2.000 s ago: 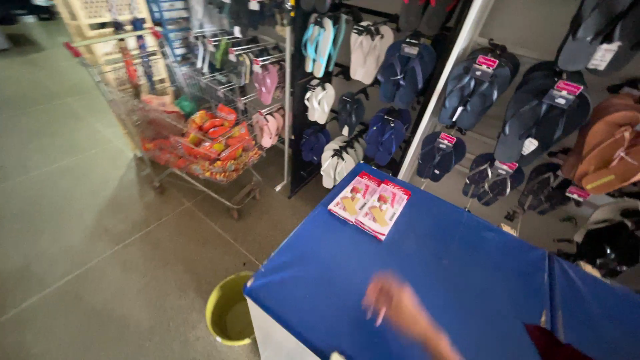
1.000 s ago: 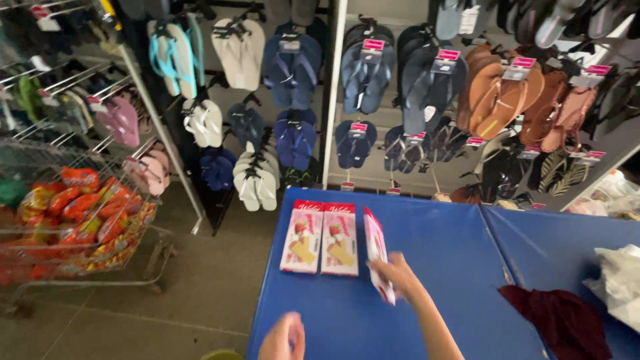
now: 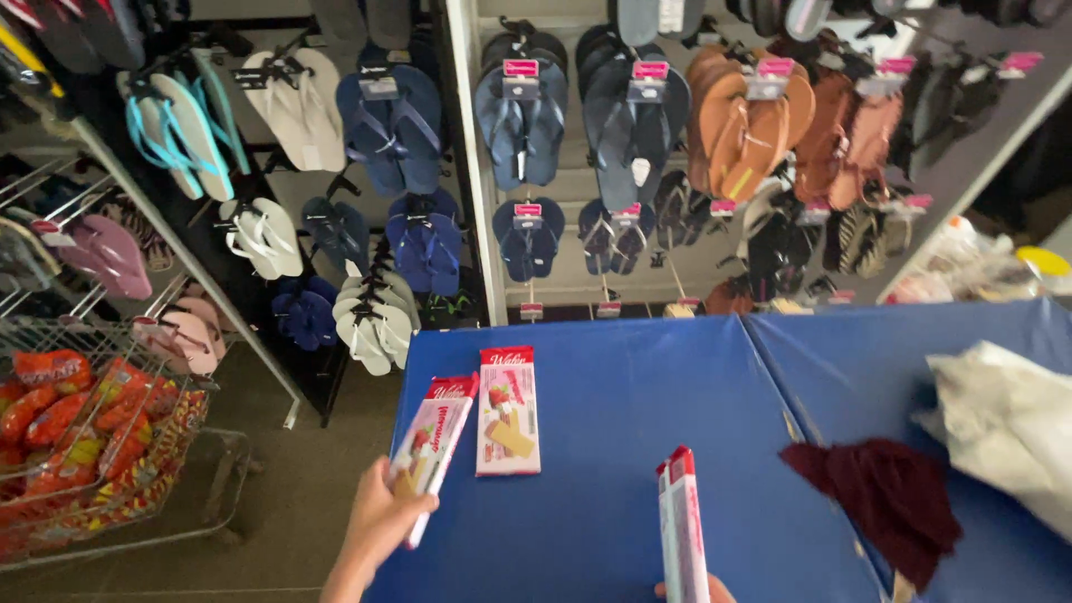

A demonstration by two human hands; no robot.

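My left hand [image 3: 381, 519] grips the lower part of a pink and red wafer packet [image 3: 435, 427], tilted at the left edge of the blue-covered table [image 3: 603, 394]. Just right of it, a second wafer packet [image 3: 508, 410] lies face up with its picture showing. At the bottom, my right hand [image 3: 712, 590] holds another wafer packet [image 3: 682, 519] turned on its narrow side; most of that hand is out of view or hidden behind the packet.
A dark red cloth [image 3: 883, 502] and a white plastic bag [image 3: 1005, 427] lie on the right of the table. Behind it stand racks of flip-flops [image 3: 394, 126]. A wire shopping cart [image 3: 201, 494] with orange packets [image 3: 59, 410] is on the left.
My left hand, empty one second ago, now holds the left one of the two packets that lay side by side. My right hand has moved nearer with its packet.
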